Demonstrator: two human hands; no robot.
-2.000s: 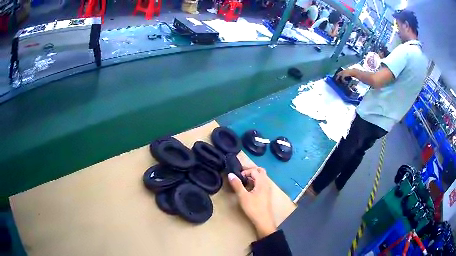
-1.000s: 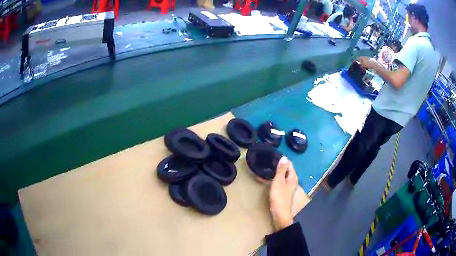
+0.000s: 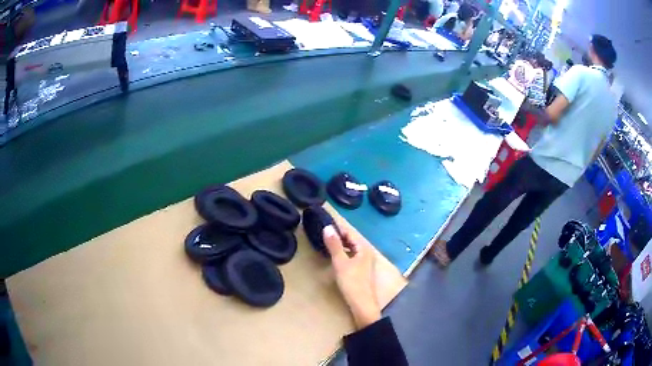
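My right hand (image 3: 354,268), bare with a dark sleeve, grips a black oval ear pad (image 3: 316,227) at the right side of the tan cardboard sheet (image 3: 136,307). The held pad is tilted, seen partly edge-on. Just left of it lies a loose pile of several black ear pads (image 3: 254,277), some overlapping. One more ear pad (image 3: 303,188) lies at the sheet's far edge. Two black ovals with white labels (image 3: 346,191) (image 3: 384,198) lie apart on the blue-green bench beyond the cardboard. My left hand is not in view.
A green conveyor belt (image 3: 179,143) runs behind the bench, with a black part (image 3: 401,91) on it. White sheets (image 3: 447,139) and a blue tray (image 3: 480,114) lie further right. A person (image 3: 565,136) stands at the bench's right side. Bins with black parts (image 3: 565,286) are at lower right.
Over the last second my right hand has turned the held ear pad from face-up to a steeper tilt. The other person has turned and their hands have left the blue tray.
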